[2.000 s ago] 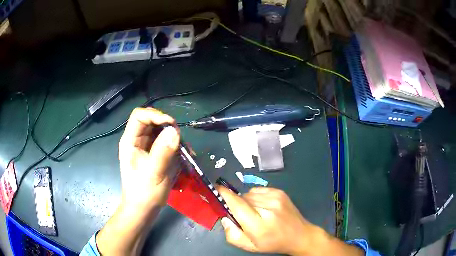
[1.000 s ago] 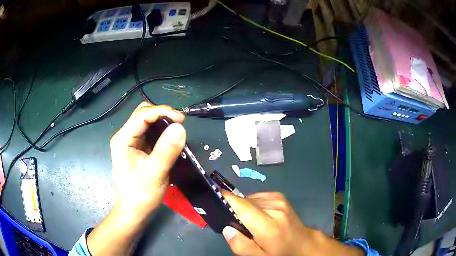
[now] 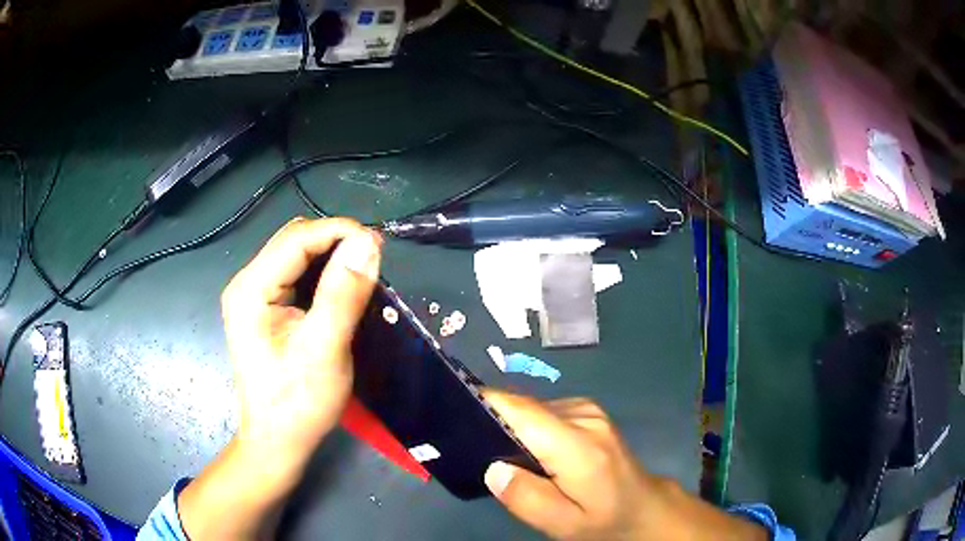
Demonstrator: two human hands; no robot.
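A smartphone assembly (image 3: 423,396) is held tilted between both hands, its black glass face showing with a small white label near the lower end and a small round white sticker near the upper end. My left hand (image 3: 302,328) grips the upper end, thumb on the edge. My right hand (image 3: 571,454) grips the lower right end, thumb on the glass and fingers along the edge. A red card (image 3: 383,439) lies below the phone, mostly covered. The phone's back is hidden.
An electric screwdriver (image 3: 561,220) lies behind, near white scraps (image 3: 506,285), a grey block (image 3: 569,300) and a light-blue scrap (image 3: 531,367). An opened phone (image 3: 57,402) and blue crate (image 3: 42,497) are left. A hot air gun (image 3: 887,402) and blue station (image 3: 836,235) are right.
The phone has turned from edge-on to show more of its black face. The dark pen-like item seen beside my right fingers earlier is now mostly hidden. The view has shifted slightly.
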